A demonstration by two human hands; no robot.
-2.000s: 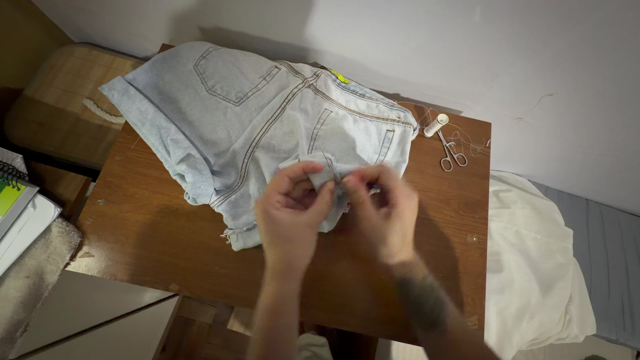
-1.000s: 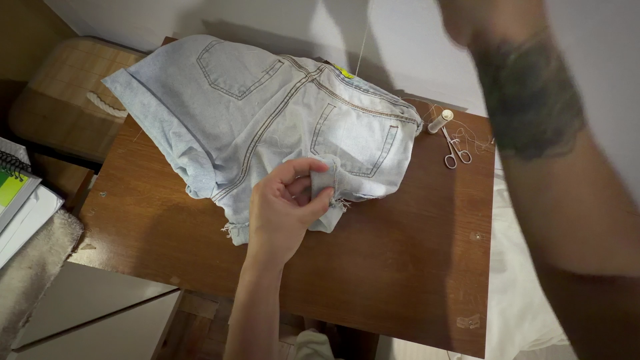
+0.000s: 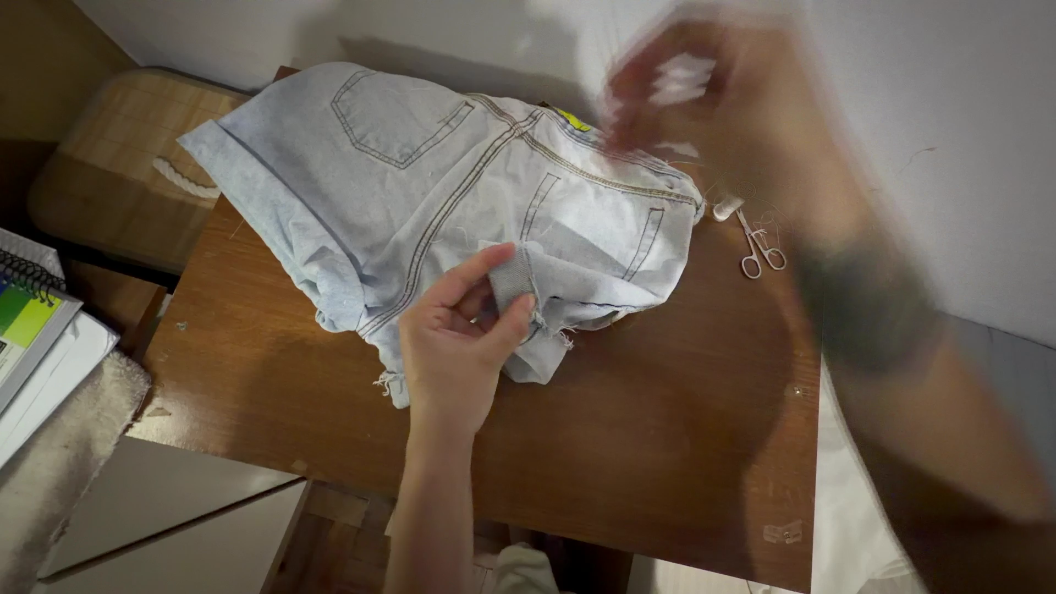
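Light blue denim shorts (image 3: pixel 462 181) lie spread on a brown wooden table, back pockets up. My left hand (image 3: pixel 466 330) pinches a folded edge of the denim between thumb and fingers, near the frayed hem. My right hand (image 3: pixel 701 91) is raised above the waistband at the upper right; it is blurred, its fingers look curled, and whether it holds a needle or thread cannot be seen. Small scissors (image 3: pixel 759 243) and a spool of white thread (image 3: pixel 727 207) lie on the table right of the shorts, with loose thread around them.
The wooden table (image 3: pixel 643 462) stands against a pale wall. A wooden board with a rope handle (image 3: pixel 186 177) is behind its left end. Spiral notebooks (image 3: pixel 41 330) and papers are at the far left. White cloth (image 3: pixel 858 495) hangs beyond the right edge.
My right hand was beside the left at the denim two seconds ago, then rose to the upper right; it is now lower than one second ago. My left hand keeps its pinch.
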